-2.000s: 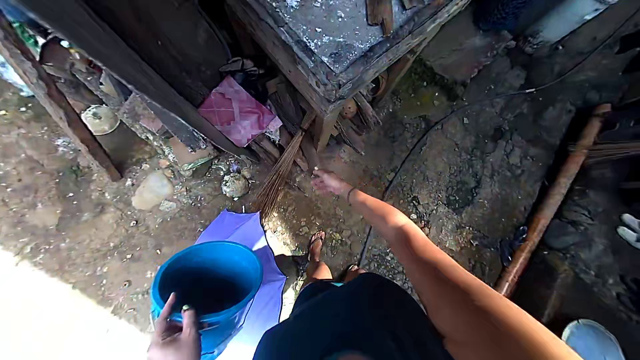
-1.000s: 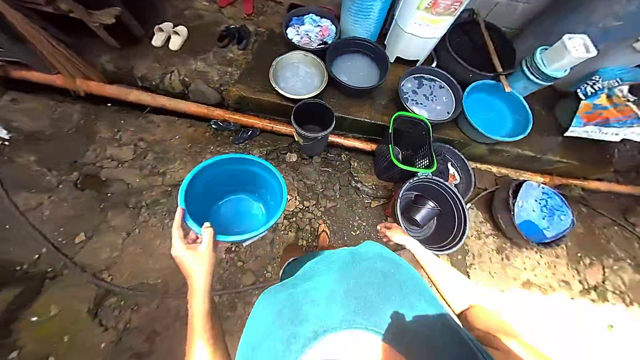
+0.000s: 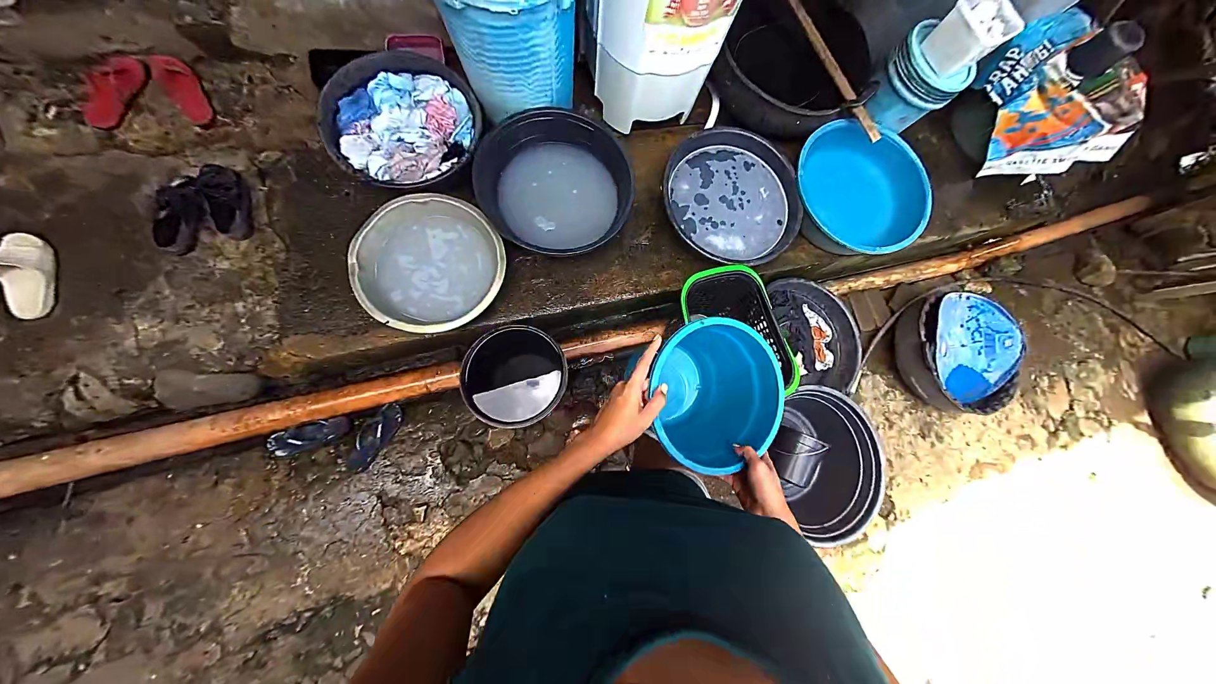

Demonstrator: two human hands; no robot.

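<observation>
A blue plastic basin (image 3: 731,399) is held tilted in front of my body by both hands. My left hand (image 3: 629,404) grips its left rim, thumb over the inside. My right hand (image 3: 760,480) has hold of the lower right rim; part of that hand is hidden behind the basin. Just beyond the basin lies a black plastic basket with a green rim (image 3: 730,275), partly covered by it. A large black tub (image 3: 860,465) with a black container inside stands to the right, close to my right hand. To the left is a black bucket (image 3: 513,376) with dark liquid.
Along a low concrete ledge stand a basin of clothes (image 3: 407,123), basins of cloudy water (image 3: 559,195), and a blue tub (image 3: 864,188). An orange-brown pole (image 3: 380,385) runs along the ledge's foot. Flip-flops (image 3: 309,435) lie beside it. A blue-topped container (image 3: 977,347) is at right.
My right hand, apart from the blue basin one second ago, now holds its rim too. The basin has moved right, over beside the green-rimmed basket. The view has turned greatly since two seconds ago.
</observation>
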